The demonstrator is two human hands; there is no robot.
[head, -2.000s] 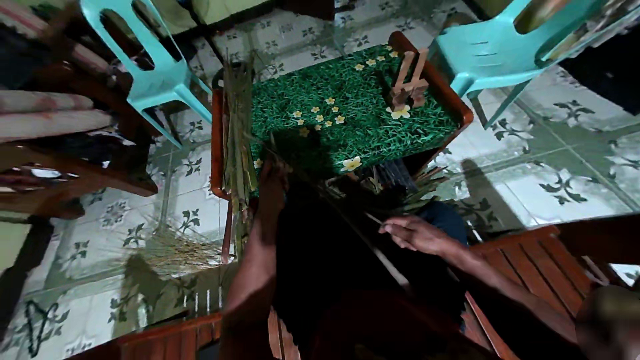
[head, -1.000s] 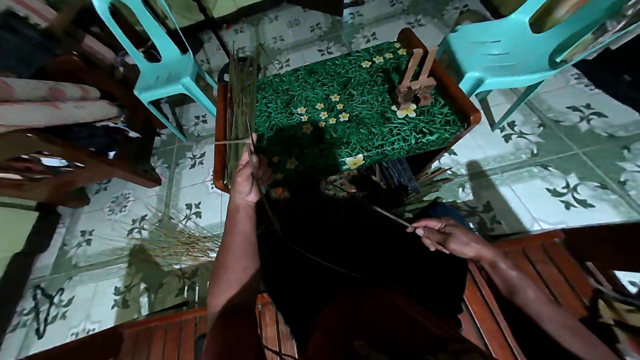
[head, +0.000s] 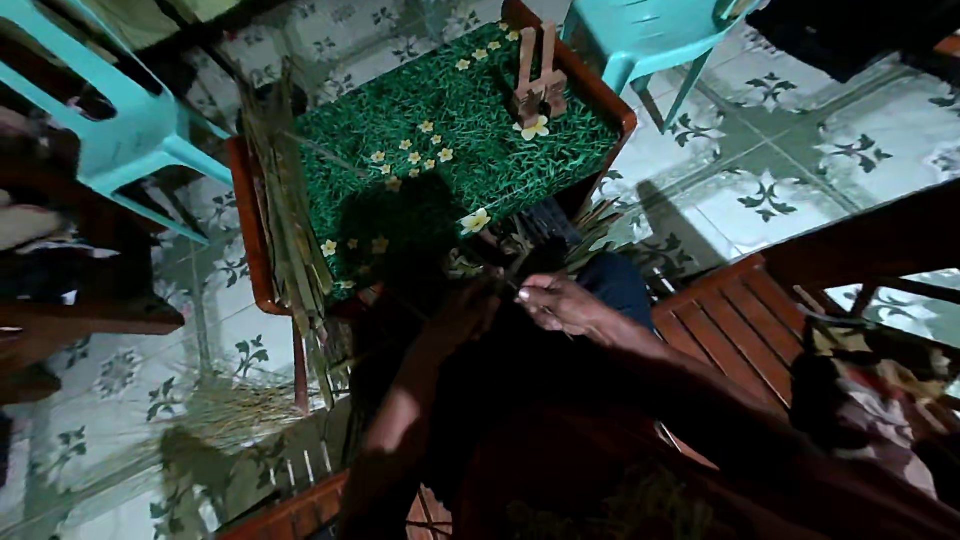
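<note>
My left hand (head: 463, 311) is in deep shadow over my lap, just beyond the near edge of the table (head: 259, 225); its fingers reach toward the right hand, and what they hold is too dark to tell. My right hand (head: 559, 304) is closed, thumb on top, on a thin dark strip whose tip shows between the two hands. A bundle of long dried plant strips (head: 289, 202) lies along the table's left side and hangs past its near edge. A small wooden stand with two upright prongs (head: 538, 90) rests on the green grass-patterned table cover (head: 480, 120).
Turquoise plastic chairs stand at the upper left (head: 142, 142) and upper right (head: 615, 37). Thin plant fibres (head: 232, 412) lie on the tiled floor at left. More strips (head: 592, 232) stick out below the table. A slatted wooden bench (head: 727, 330) is at right, with patterned cloth (head: 885, 405) on it.
My left hand has come from the strip bundle at the table's left side to my lap, close to the right hand. The light strip seen at my right hand earlier no longer shows plainly.
</note>
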